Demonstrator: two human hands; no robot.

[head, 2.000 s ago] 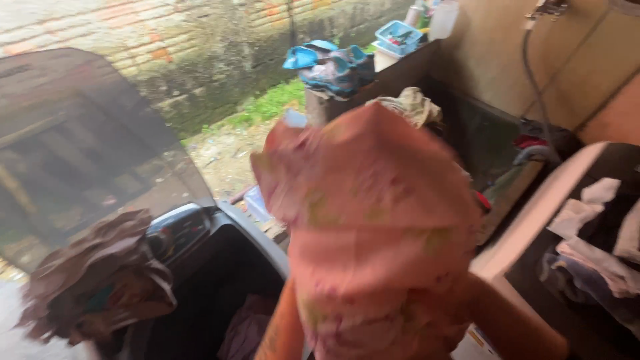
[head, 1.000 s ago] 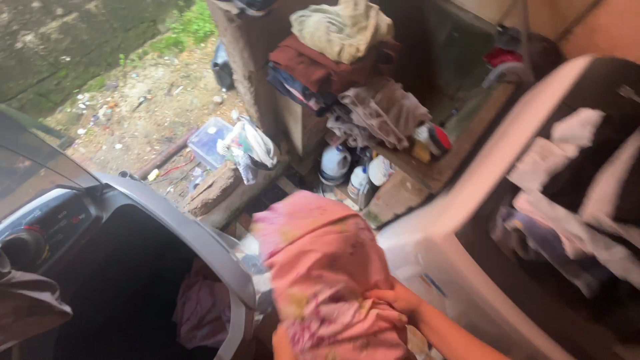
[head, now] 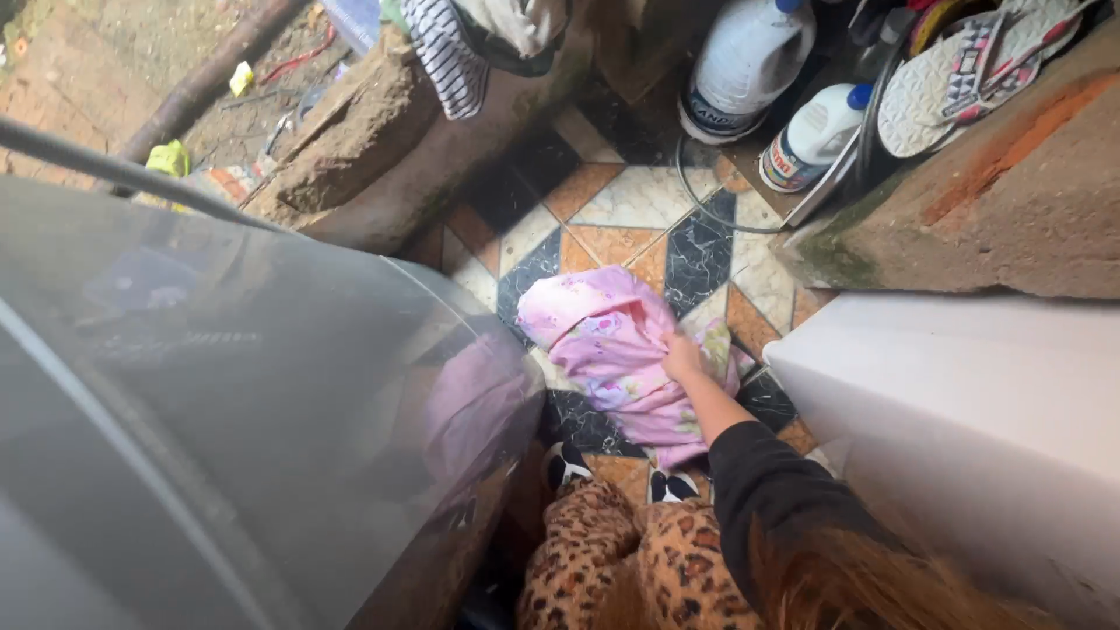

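Observation:
A pink floral cloth point(head: 604, 341) hangs low over the patterned tile floor, bunched and folded; whether it touches the tiles I cannot tell. My right hand point(head: 687, 357) grips its right side, the dark sleeve reaching in from the lower right. Part of the cloth, with green and yellow print, shows beyond that hand. My left hand is not visible. Below the cloth are my shoes point(head: 672, 486) and leopard-print trousers point(head: 687, 560).
A grey appliance point(head: 219, 394) fills the left side, a white appliance point(head: 954, 394) the right. Ahead stand a large plastic bottle point(head: 748, 66), a smaller bottle point(head: 809, 140) and a flip-flop point(head: 941, 87) by a rough ledge point(head: 971, 210). A striped cloth point(head: 446, 57) hangs over a low wall.
The pink floral cloth has gone from being held up in front of me down to near the floor. The view has tilted steeply down.

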